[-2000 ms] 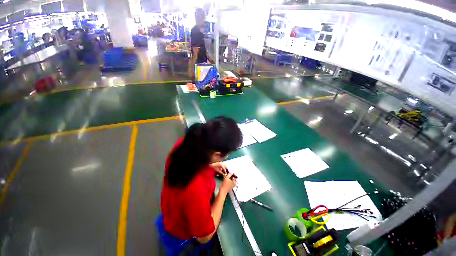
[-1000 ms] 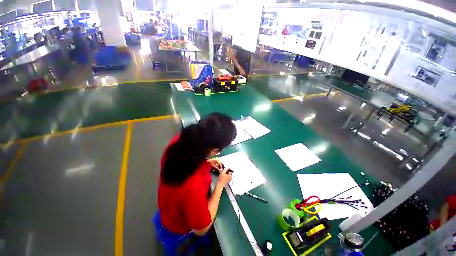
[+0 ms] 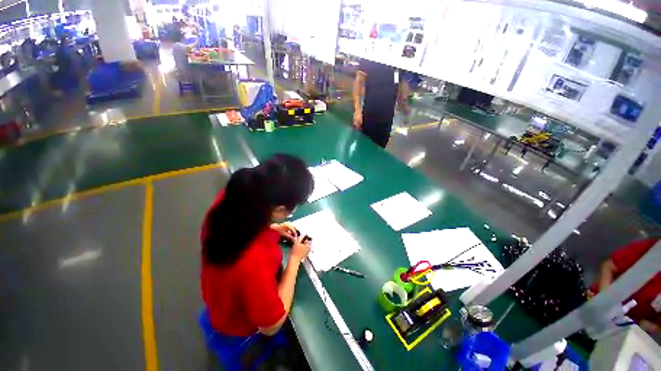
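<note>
Neither of my hands is in the picture. Nearest in front of me is a green bench (image 3: 345, 298) with a long silver-white steel rule (image 3: 335, 317) along its left edge. A small round black-and-white item (image 3: 367, 335) lies beside the rule. Green tape rolls (image 3: 393, 296), scissors with red handles (image 3: 417, 272) and a black-and-yellow tape dispenser (image 3: 422, 313) inside a yellow outline stand to the right. Thin black cables (image 3: 464, 265) lie on a white sheet (image 3: 435, 245). A dark pen-like stick (image 3: 348, 272) lies near another sheet (image 3: 324, 243).
A person in a red shirt (image 3: 243, 269) at the bench's left edge holds a small dark part in both hands. Right are white posts (image 3: 572, 206), a metal-lidded jar (image 3: 479, 315), a blue bin (image 3: 484, 351), a dark cable heap (image 3: 547, 275) and another red-shirted person (image 3: 629, 279).
The view has shifted, so the bench and seated person sit further left. The blue bin, a beige box and more of the right-hand person now show. The dark-clothed standing person has moved right behind the bench.
</note>
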